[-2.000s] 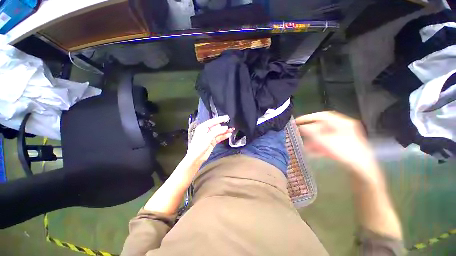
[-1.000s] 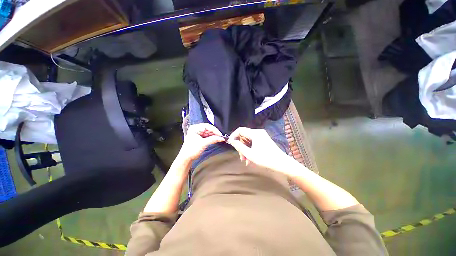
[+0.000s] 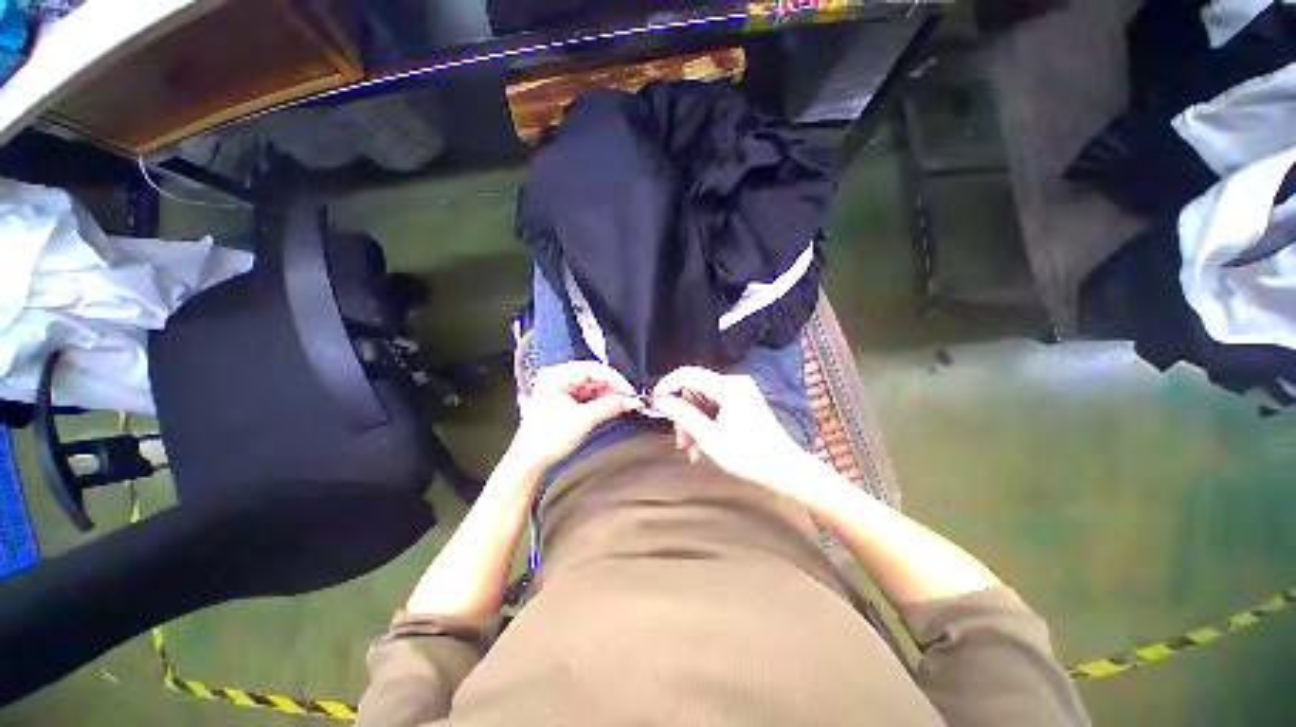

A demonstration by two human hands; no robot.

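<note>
A black garment with white strips [image 3: 618,213] lies bunched over my lap, its near end drawn to a point between my hands. My left hand [image 3: 576,405] pinches the garment's near edge from the left. My right hand [image 3: 708,415] meets it from the right, thumb and fingertips pinched together at the same spot. The fingertips of both hands almost touch. A tiny detail shows between them, too small to tell; no needle or thread can be made out.
A black office chair [image 3: 270,384] stands at left, with a crumpled white bundle [image 3: 85,291] behind it. The table's edge [image 3: 469,74] crosses the top. A woven basket [image 3: 839,412] is under my lap. A black-and-white garment pile [image 3: 1237,270] hangs at right.
My right hand has come in from out at the right and joined my left at the garment's edge. Over the last second both hands have barely moved.
</note>
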